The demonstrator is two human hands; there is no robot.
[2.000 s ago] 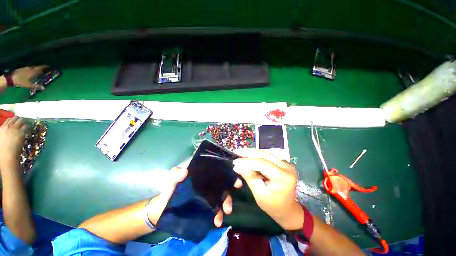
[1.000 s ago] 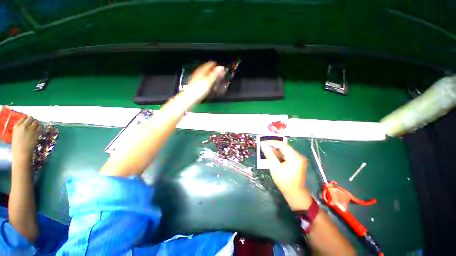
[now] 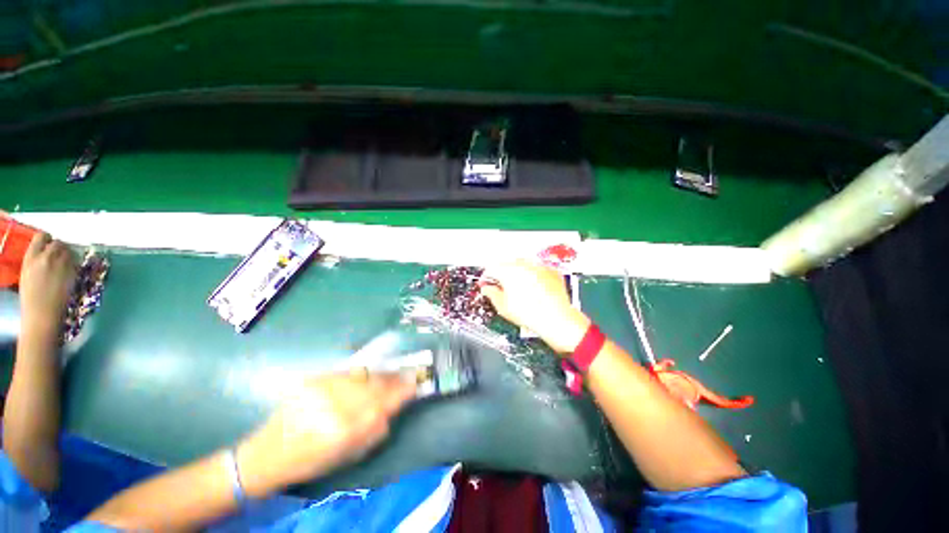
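My left hand [image 3: 338, 416] is blurred and holds a phone unit [image 3: 447, 370], dark with a silvery end, low over the bench. My right hand [image 3: 536, 302] reaches into a loose pile of tiny dark red and gold parts [image 3: 458, 288]; its fingertips are at the pile, and whether they grip a part is unclear. The hand partly covers the white card [image 3: 573, 292]. A second phone body [image 3: 268, 273], silvery inside, lies tilted left of the pile, its top end on the white strip.
Clear film strips [image 3: 489, 338] lie below the pile. An orange-red blow gun [image 3: 687, 385] is partly behind my right forearm. On the belt, a black tray [image 3: 385, 182] holds a phone [image 3: 486, 156]. Another person's hand [image 3: 47, 265] is far left by a second pile.
My left hand has come back from the black tray with a phone unit; one phone shows in the tray. My right hand has moved left from the white card to the pile.
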